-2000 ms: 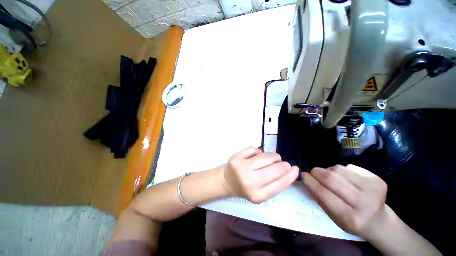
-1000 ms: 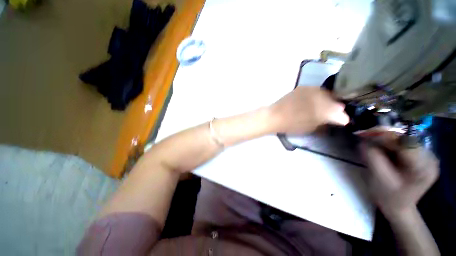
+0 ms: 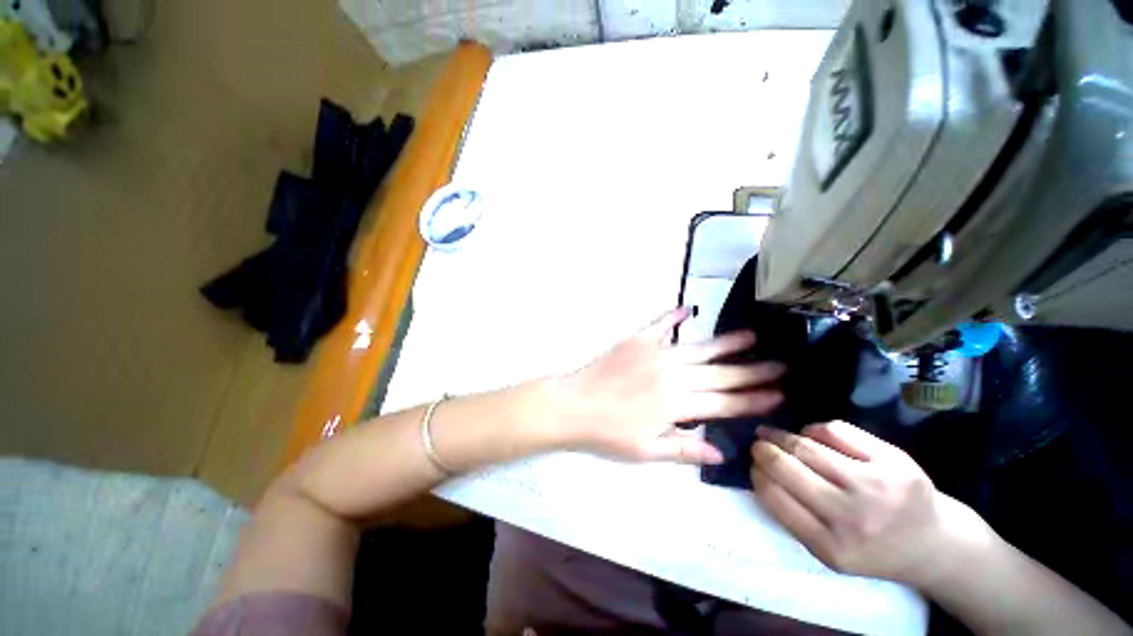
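The black garment (image 3: 1031,435) lies to the right of the needle area, shiny in places. A matt black piece (image 3: 795,360) of it extends left under the machine head (image 3: 870,162), over the needle plate (image 3: 721,255). My left hand (image 3: 671,385) lies on the left edge of the black piece with its fingers spread. My right hand (image 3: 851,497) is at the near edge of the black piece, fingers bent and fingertips on the fabric. Whether it pinches the cloth is hard to tell. The needle tip and presser foot are not clearly visible.
A brass-coloured knurled screw (image 3: 932,395) and a blue part (image 3: 980,338) are beside the needle area. A white-blue ring (image 3: 451,218) lies near the table's orange edge (image 3: 437,137). Black strips (image 3: 304,236) lie on cardboard (image 3: 137,273). A yellow object (image 3: 44,87) is at top left.
Both hands have moved back toward the wearer from the needle area. My left hand has opened and spread flat on the fabric. The camera view has also shifted.
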